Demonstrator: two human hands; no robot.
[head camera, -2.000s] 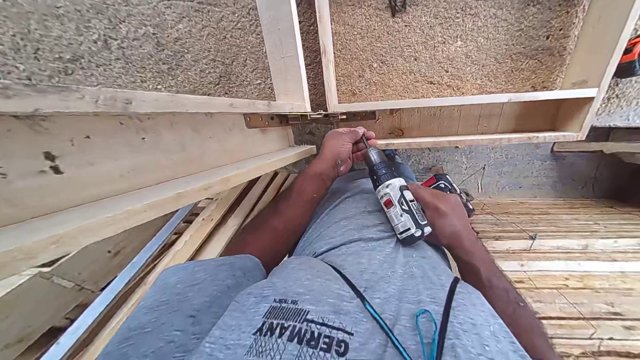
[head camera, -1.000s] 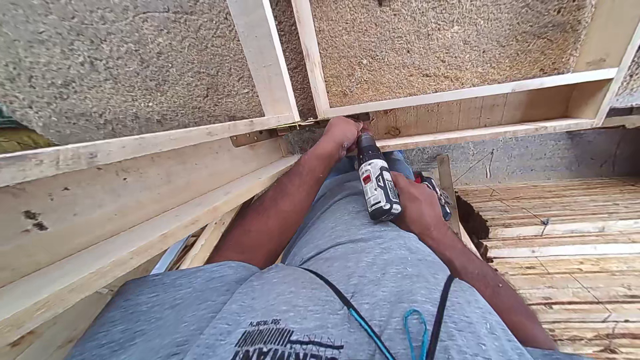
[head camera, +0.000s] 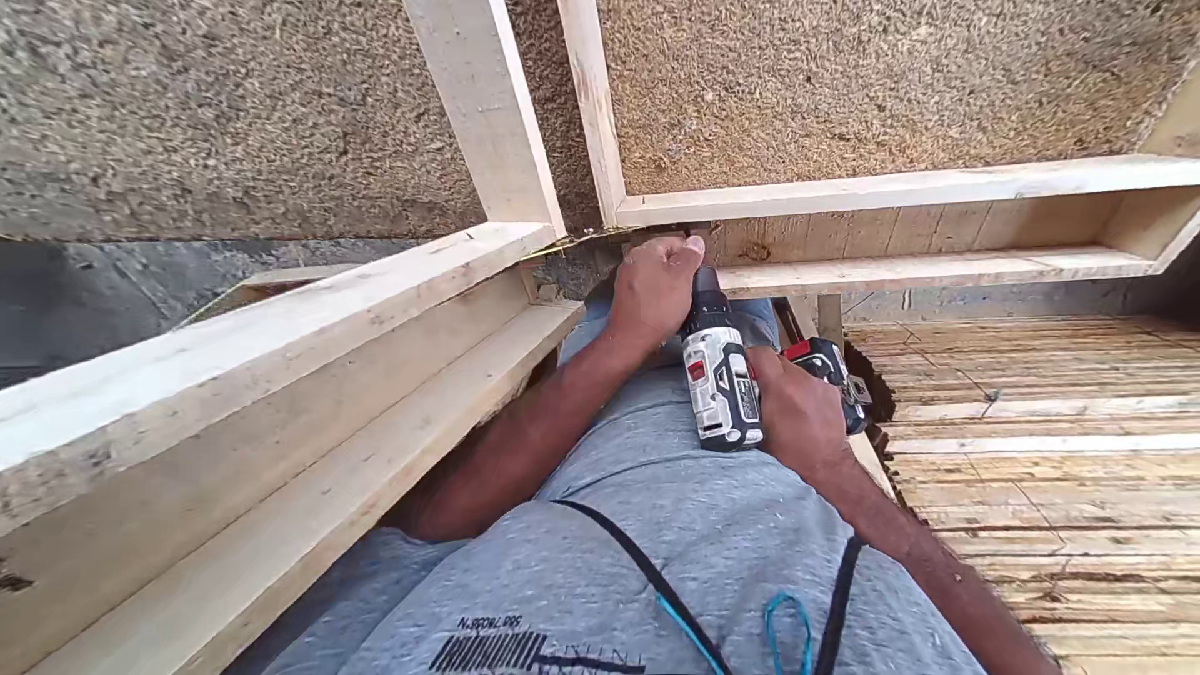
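Observation:
A cordless drill driver, white and black with a battery at its base, is gripped in my right hand, its chuck pointing away from my body. Just left of the chuck, my left hand is at the lower edge of the right-hand wooden frame, fingers bent near the drill's tip. Whether those fingers hold a screw or bit is hidden. The left-hand wooden frame meets the other near my left hand, where a thin metal hinge strip shows at the joint.
Rough, grainy ground lies beyond the frames. Stacked thin wooden strips fill the lower right. A dark sheet-like surface shows at the left, behind the left-hand frame. The frames stand close on both sides of my legs.
The left-hand frame now slants more steeply in view than two seconds ago. Both hands stay at the joint, with the drill still in my right hand.

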